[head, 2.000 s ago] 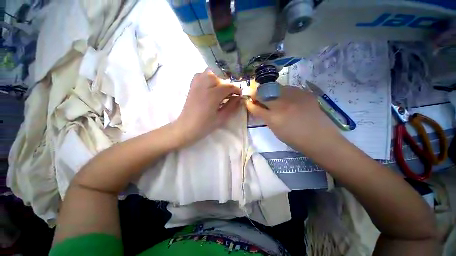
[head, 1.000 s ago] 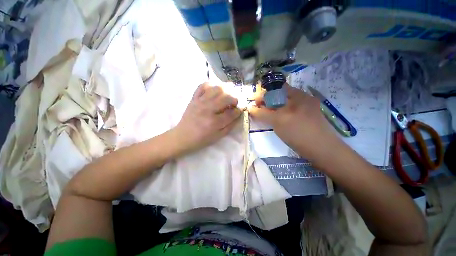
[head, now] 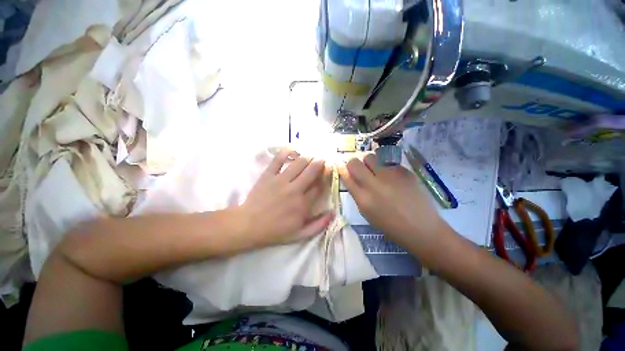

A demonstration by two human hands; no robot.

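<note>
A cream garment panel (head: 260,271) lies under both hands and hangs over the table's front edge. A narrow seam strip (head: 335,199) runs down it from the needle area. My left hand (head: 288,195) lies on the panel left of the strip, fingers spread, pressing it down. My right hand (head: 384,195) has its fingertips on the cloth edge just right of the strip. The presser foot area (head: 346,140) of the white and blue sewing machine (head: 384,55) is right beyond the fingertips, partly lost in lamp glare.
A large cream cloth pile (head: 75,130) is at left. At right are a written paper sheet (head: 466,158), a blue-green slim tool (head: 435,182), scissors (head: 528,233) and a lilac thread bunch (head: 528,154). An edge ruler (head: 384,244) runs along the front. Cream bundles (head: 425,312) hang below.
The view has shifted, showing more of the machine head. My left hand has opened from bunched fingers to a flatter spread. The panel's lower part is more crumpled near the strip.
</note>
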